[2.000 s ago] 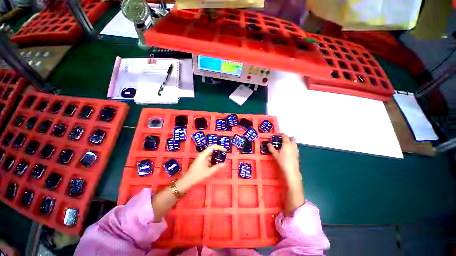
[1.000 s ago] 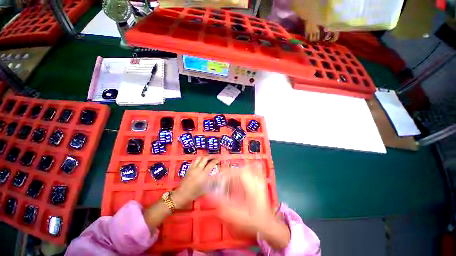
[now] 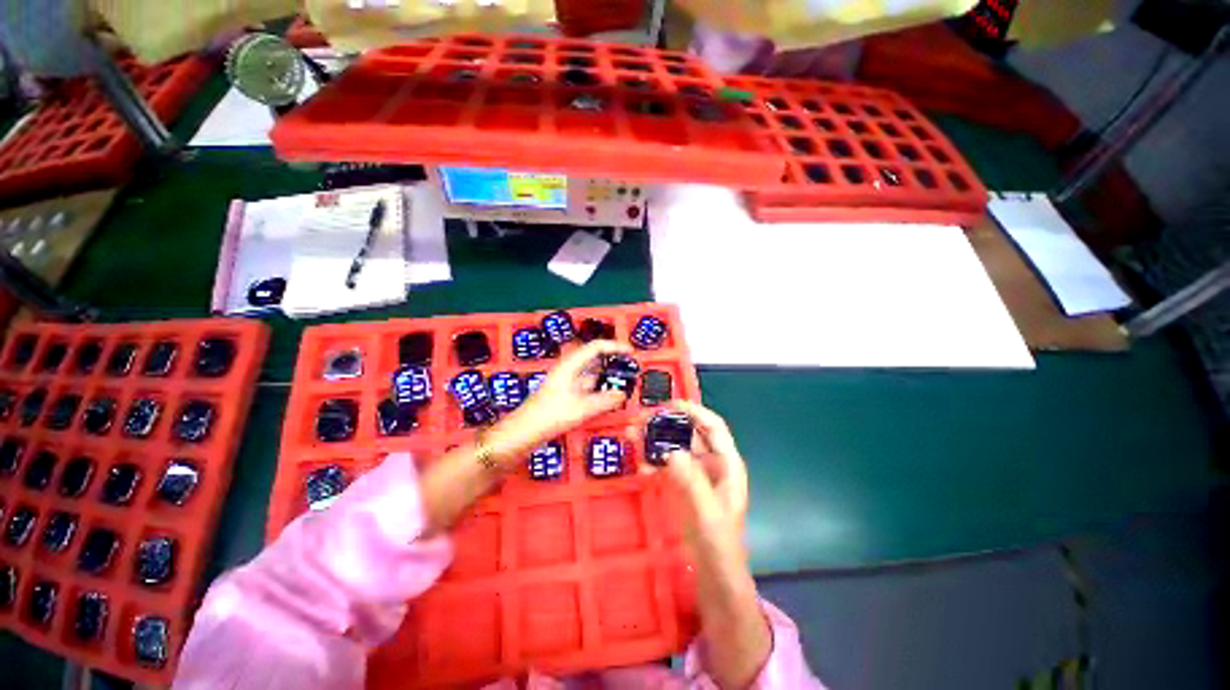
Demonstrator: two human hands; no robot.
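Observation:
The red working tray lies flat in front of me. Its upper rows hold smartwatch units, several with lit blue-white screens, others dark. Some units lie over each other or across pocket walls. My left hand is over the second row with its fingertips on a dark unit with a small lit mark. My right hand holds a dark watch unit at the tray's right edge, over the third row. The pockets under my left forearm are hidden.
A left tray holds dark watches. A raised red tray sits above a bench instrument. Behind are papers, a pen, a small white box, a white sheet, a back-right tray and a clipboard.
My hands have moved apart from the tray's middle; my left is up at the second row, my right at the right edge holding a unit. Lit units now sit in the third row's right part.

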